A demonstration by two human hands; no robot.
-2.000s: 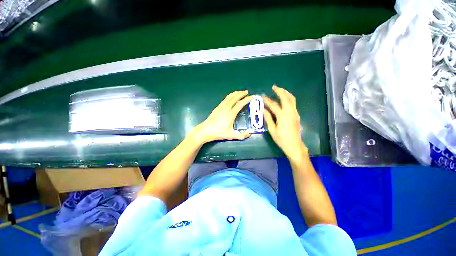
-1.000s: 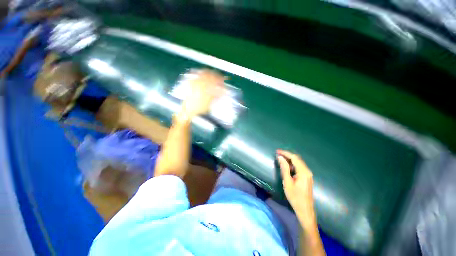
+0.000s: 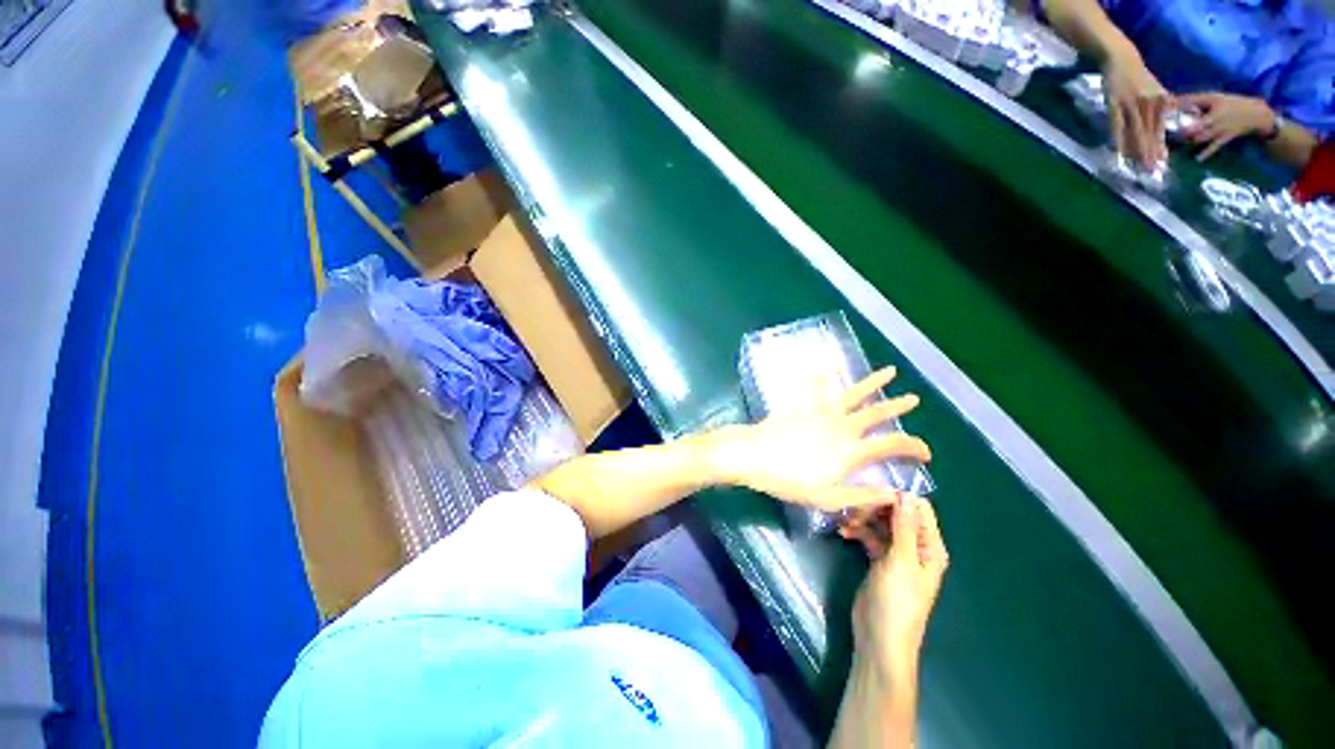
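Note:
A stack of clear blister trays (image 3: 798,359) lies on the green work surface (image 3: 732,278). My left hand (image 3: 823,442) lies over the middle of the stack with its fingers spread. My right hand (image 3: 902,568) is at the near end of the stack, below my left hand, with its thumb and fingertips close together against the end tray. Whether it grips a tray is hidden by the fingers and glare.
An open carton (image 3: 322,483) with clear trays and a bag of blue cloth (image 3: 461,344) stands below the bench at left. A pale rail (image 3: 820,256) borders the conveyor (image 3: 937,278). Across it, a person in blue (image 3: 1230,51) handles clear packs. More cartons (image 3: 352,88) stand farther back.
The view has swung left, showing the carton and the person across. The white part in its blister is out of view. My left hand stays on the stack; my right hand has come to its near end.

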